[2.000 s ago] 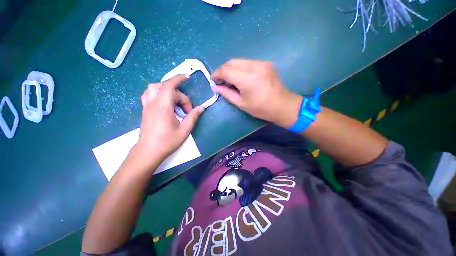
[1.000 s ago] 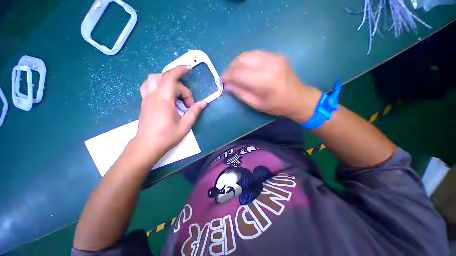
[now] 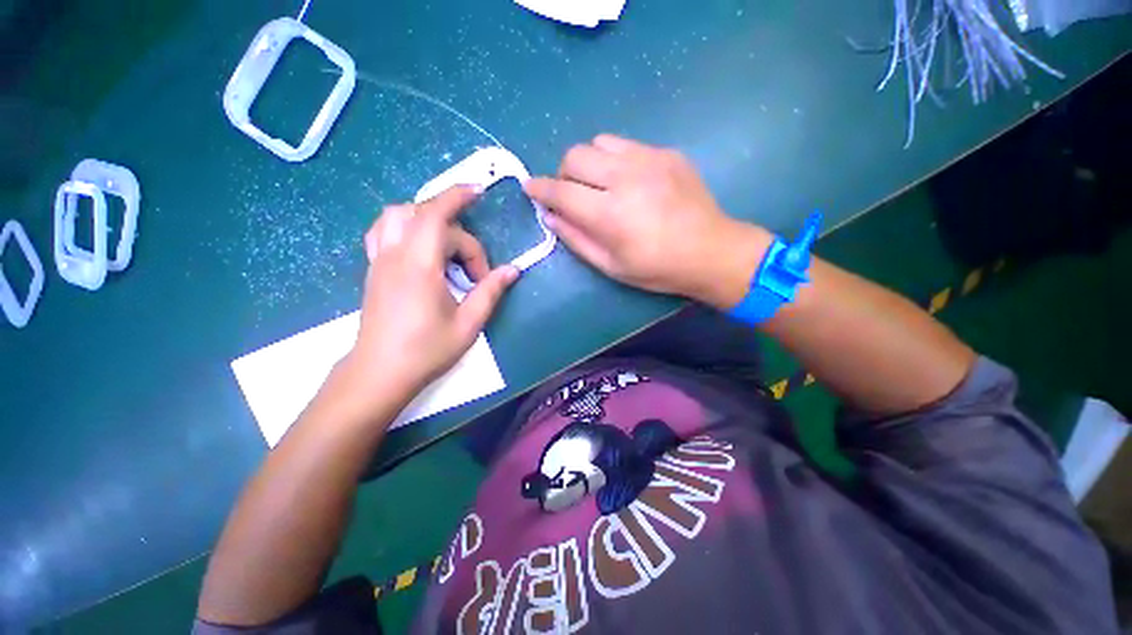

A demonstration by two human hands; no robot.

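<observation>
A white plastic frame (image 3: 495,164) with rounded corners and an open centre is held just above or on the green bench top. My left hand (image 3: 428,279) grips its near-left side, thumb on the near edge and fingers at the upper left. My right hand (image 3: 633,217) touches the frame's right side with its fingertips; whether it pinches a small piece I cannot tell. A thin pale line (image 3: 435,102) arcs from the frame's top toward the upper left. A white sheet (image 3: 293,378) lies partly under my left forearm.
Another white frame (image 3: 241,93) with a thin lead lies at upper left. Two overlapping frames (image 3: 82,272) and one more (image 3: 13,303) lie far left. White sheets (image 3: 579,9) are at the far side. Pale strands (image 3: 956,47) and clear plastic (image 3: 1078,11) lie far right.
My right hand, a little apart from the frame and blurred one second ago, is back against its right side. The thin arcing line now shows. My left hand keeps its grip.
</observation>
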